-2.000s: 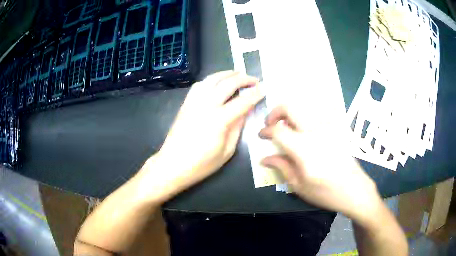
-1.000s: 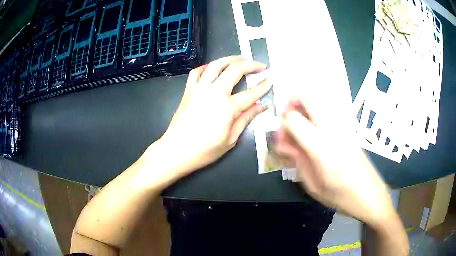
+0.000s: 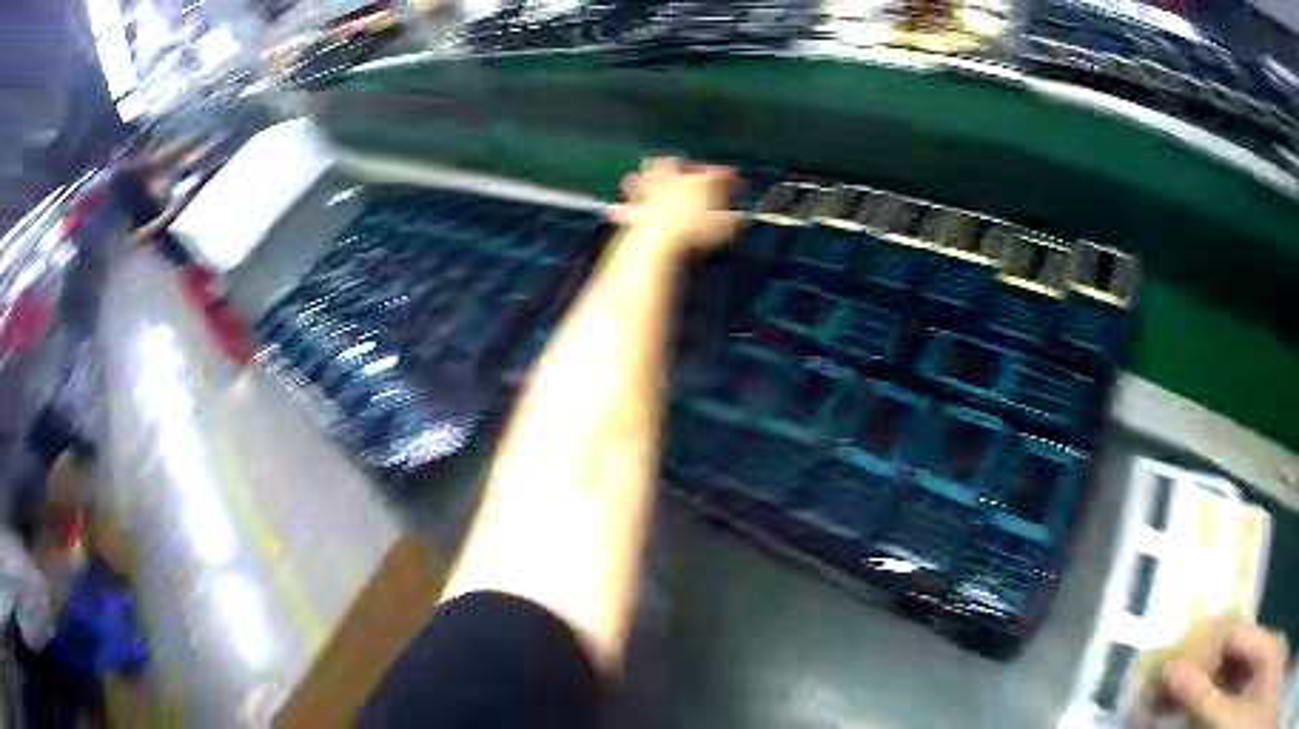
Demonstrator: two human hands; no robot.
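My left hand [image 3: 681, 202] is blurred, stretched out to the back left corner of the black blister tray [image 3: 983, 634]; whether it holds anything is hidden. The tray carries rows of teal-framed phone housings [image 3: 969, 363]. Along its back row, several housings have pale window frames [image 3: 1033, 264]. My right hand [image 3: 1228, 681] is at the lower right edge, partly cut off, over the white adhesive sheet [image 3: 1118, 620] with dark rectangular cutouts. Its fingers are bent, and I cannot tell if they hold something.
A second glossy tray [image 3: 413, 328] of housings lies to the left, with a white object [image 3: 257, 192] beyond it. A green strip [image 3: 883, 128] runs behind the trays. Below left are a cardboard box [image 3: 363, 634], an aisle floor [image 3: 178, 442] and blurred people [image 3: 107, 612].
The view has swung left and up to the trays. My left hand has left the adhesive sheet and reached to the tray's back; my right hand remains by the sheet.
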